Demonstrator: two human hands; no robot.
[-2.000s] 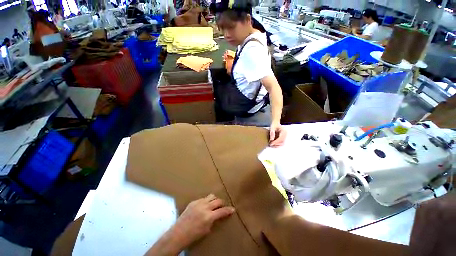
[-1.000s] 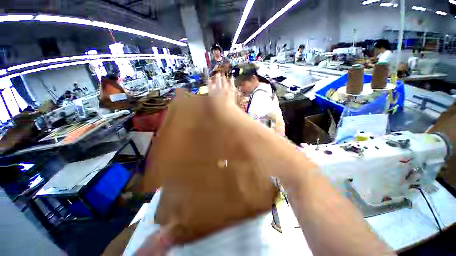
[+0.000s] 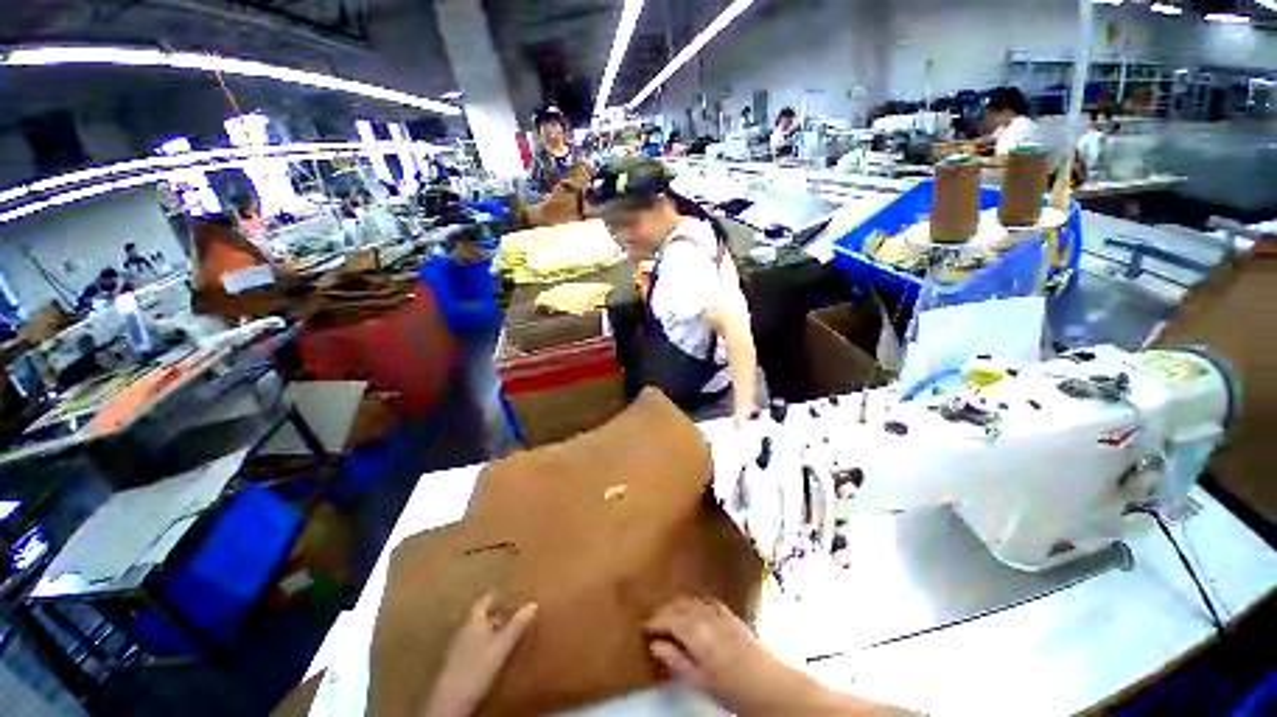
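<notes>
A large brown fabric panel (image 3: 560,560) lies on the white machine table (image 3: 966,602), its far edge slightly raised. A small pale label (image 3: 613,492) and a short dark line show on it. My left hand (image 3: 483,647) rests on the panel near its front, thumb and fingers apart. My right hand (image 3: 700,644) lies on the panel's right part, fingers bent; whether it grips the cloth I cannot tell. The white sewing machine (image 3: 1036,448) stands right of the panel, its needle end beside the panel's right edge; the needle is not clear.
A person (image 3: 686,301) stands beyond the table, an arm reaching toward the machine head. Brown thread cones (image 3: 955,200) stand behind the machine near a blue bin (image 3: 868,231). A red-edged carton (image 3: 560,371) and yellow fabric stack (image 3: 560,252) are beyond the table. A blue bin (image 3: 231,560) is at left.
The panel was lifted up in front of me and now lies on the table, turned, with the label showing. My right hand has come down from the raised panel onto its right part.
</notes>
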